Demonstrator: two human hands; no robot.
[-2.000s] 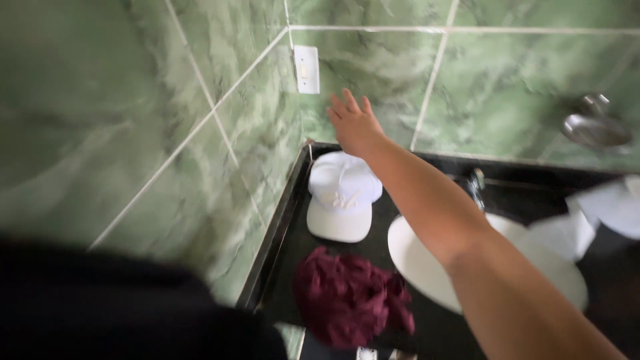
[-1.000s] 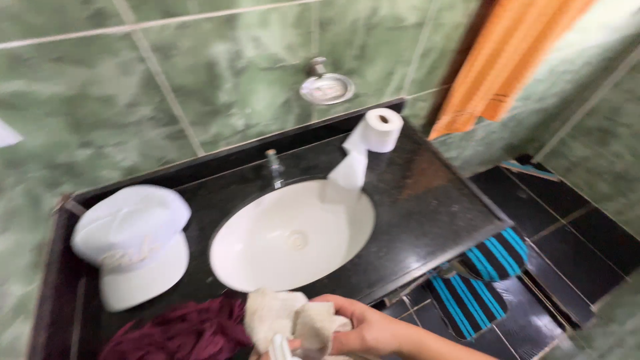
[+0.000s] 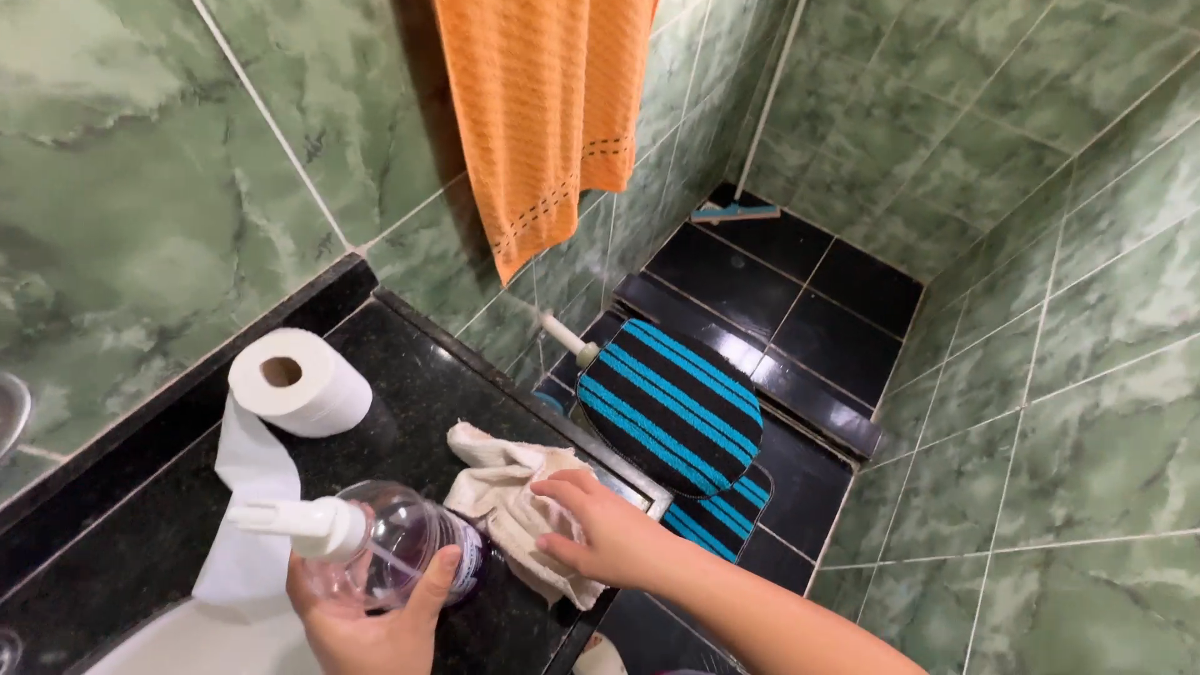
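Observation:
My left hand (image 3: 375,609) is wrapped around a clear plastic pump bottle (image 3: 398,544) with a white pump head and some purple liquid low inside. It holds the bottle tilted over the black stone countertop (image 3: 412,394), beside the white sink basin (image 3: 216,642). My right hand (image 3: 600,530) rests on a crumpled off-white cloth (image 3: 525,497) near the counter's outer edge, its fingers spread over the fabric. Whether the fingers pinch the cloth cannot be told. Behind the bottle stands a toilet paper roll (image 3: 323,394), its loose strip trailing toward the basin.
An orange towel (image 3: 553,112) hangs at the wall past the counter. Below are a toilet lid with a black and blue striped cover (image 3: 670,408), a matching mat (image 3: 722,516) and a brush handle (image 3: 564,335). A floor squeegee (image 3: 736,213) leans in the far corner.
The view has swung right. One second ago a hand held the off-white cloth by the basin's front; now the cloth lies at the counter's right end. The pump bottle has come into view in my left hand.

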